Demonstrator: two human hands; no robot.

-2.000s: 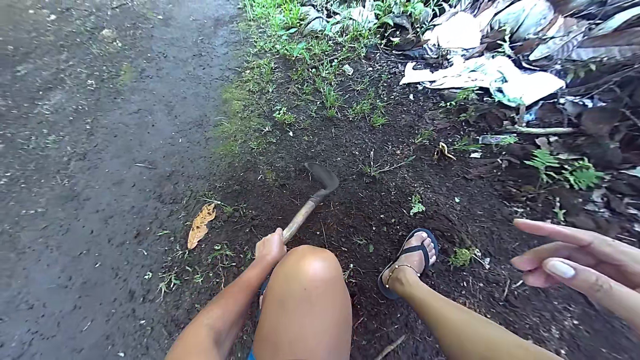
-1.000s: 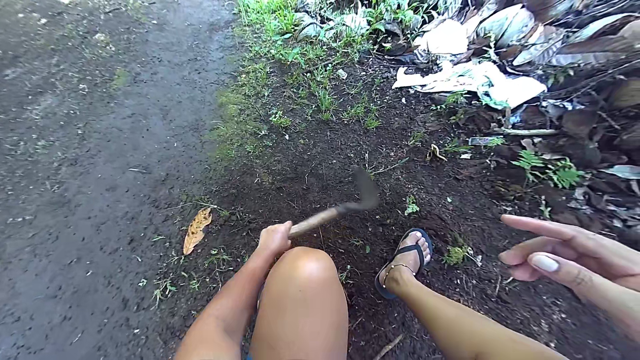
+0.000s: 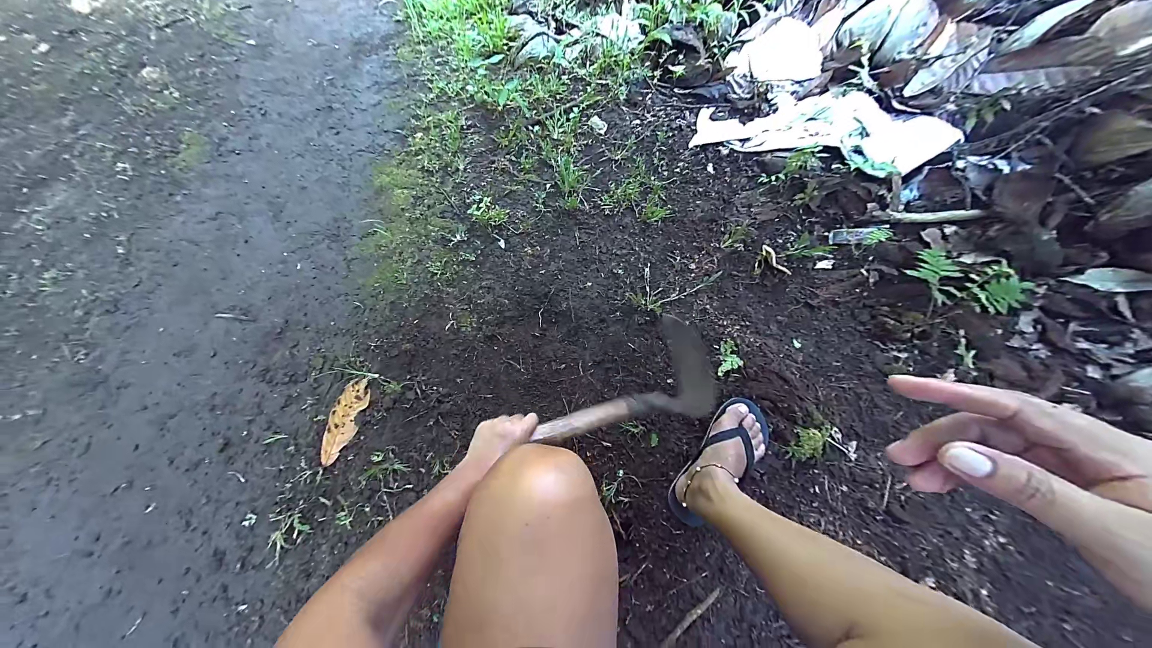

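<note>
My left hand point(image 3: 500, 437), beside my bent knee, is closed around the wooden handle of a hand tool with a curved metal blade point(image 3: 691, 364), which looks like a short hoe or sickle. The blade is a little blurred and lies over dark soil, close to the toes of my sandalled foot point(image 3: 727, 445). A small green seedling point(image 3: 730, 358) grows just right of the blade. At the right edge, my right hand point(image 3: 1017, 450) is in the air with its fingers apart, holding nothing.
A packed dirt path point(image 3: 225, 270) runs along the left. Near its edge lies a yellow-brown leaf point(image 3: 345, 421). Grass point(image 3: 468, 45) grows at the top. A crumpled white cloth or plastic sheet point(image 3: 837, 126), dry leaves and a stick point(image 3: 936, 216) lie at the upper right.
The tool in my left hand has swung: its blade was farther left two seconds ago and is now nearer my foot. My right hand has barely moved.
</note>
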